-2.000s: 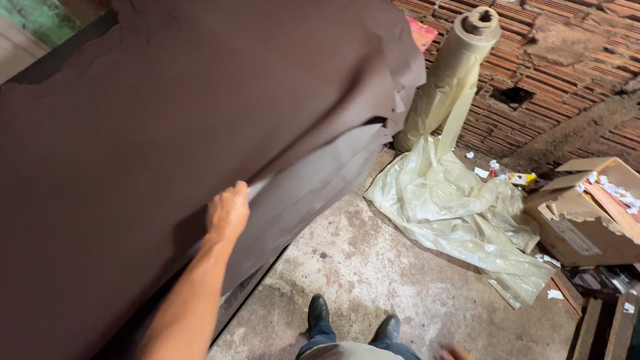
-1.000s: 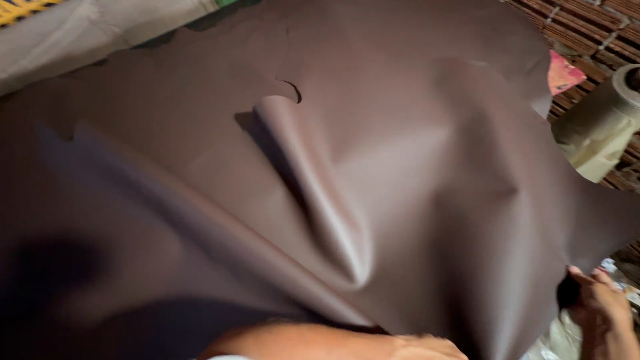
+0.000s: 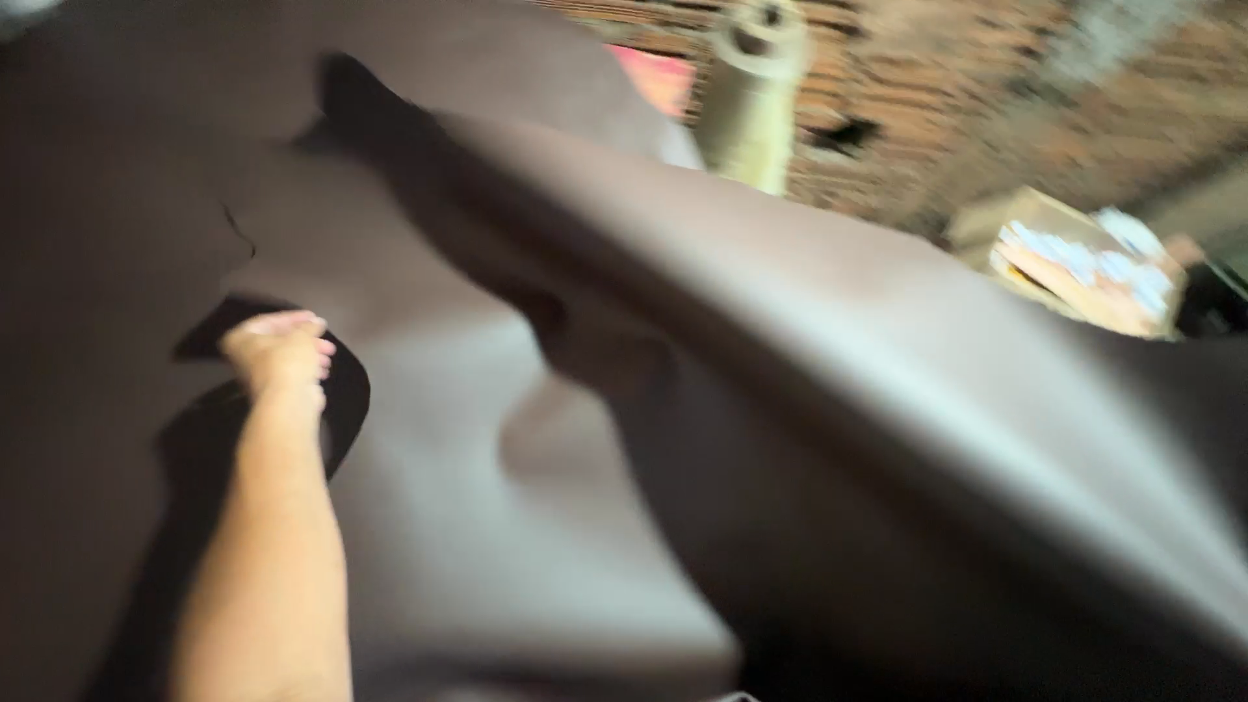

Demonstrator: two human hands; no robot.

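Note:
A large dark brown sheet, apparently leather, (image 3: 439, 409) fills most of the view, with a long raised fold running from the upper left to the lower right. My left hand (image 3: 280, 353) reaches over its left part, by a dark curved opening or shadow in the sheet. Its fingers look curled, but blur hides whether they pinch the sheet. A thin dark slit shows just above that hand. My right hand is out of the frame.
Behind the sheet stands a roll of pale plastic film (image 3: 751, 127) near a hollow-brick wall (image 3: 907, 88). A cardboard box (image 3: 1082, 263) with scraps is at the right, and a pink-red piece (image 3: 658, 78) lies beside the roll.
The right hand, at the sheet's right edge a second ago, has left view. The sheet's right side has lifted into a long fold. The left arm now reaches farther up over the sheet.

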